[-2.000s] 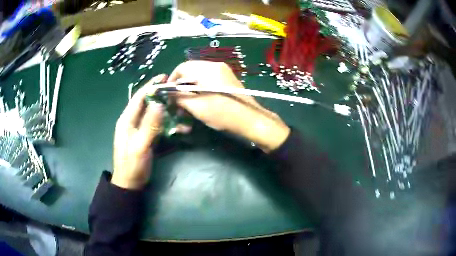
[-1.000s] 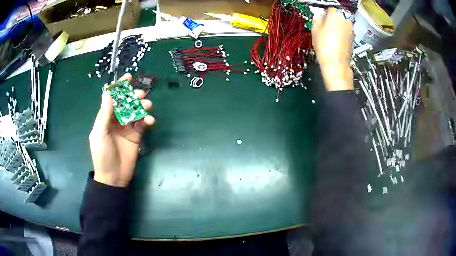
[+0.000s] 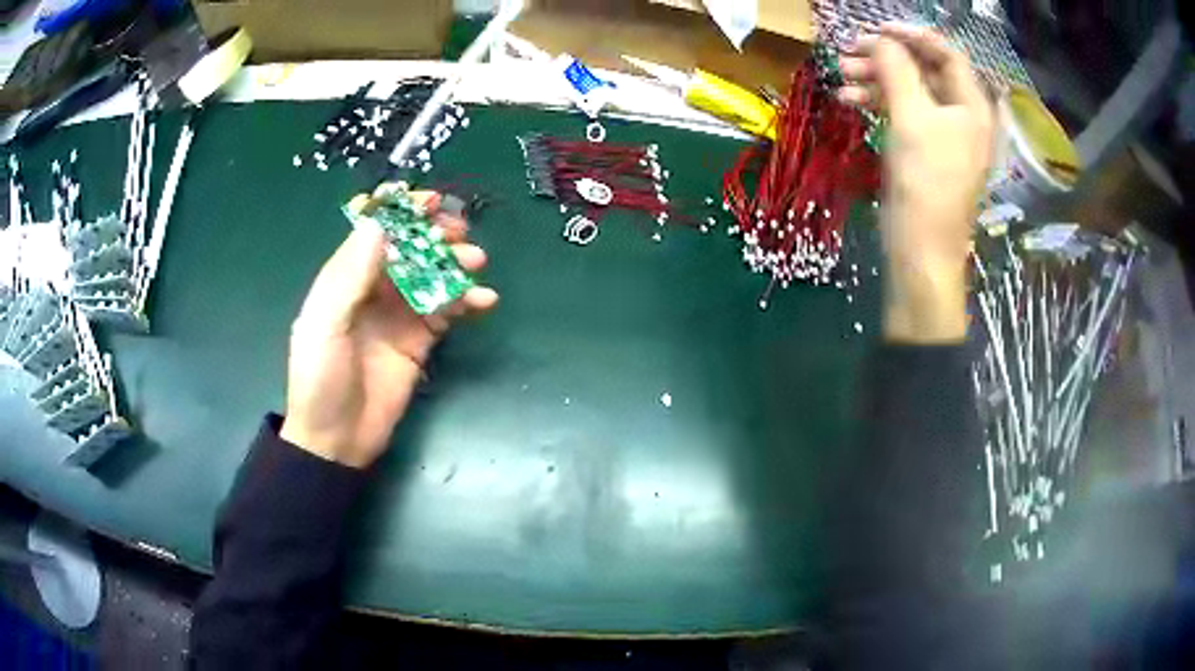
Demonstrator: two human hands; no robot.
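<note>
A green circuit board (image 3: 417,257) lies in my left hand (image 3: 360,341), held by the fingers and thumb with its component side up. A white sleeved cable (image 3: 452,85) runs up and away from the board's far end. My right hand (image 3: 930,164) is raised at the right rear, above the far end of the red leads (image 3: 819,164). Its fingers are bent and a little blurred; whether they hold anything cannot be told.
Black leads (image 3: 380,125), a row of red-and-black leads (image 3: 609,171) and white rings (image 3: 581,231) lie at the rear. A yellow tool (image 3: 731,102) is behind. Grey racks (image 3: 66,354) stand left; loose white cables (image 3: 1048,354) lie right. A round tub (image 3: 1042,138) stands right rear.
Both hands were together at the board two seconds ago; my right hand has since moved away to the right rear. My left hand still holds the board. The view has shifted slightly.
</note>
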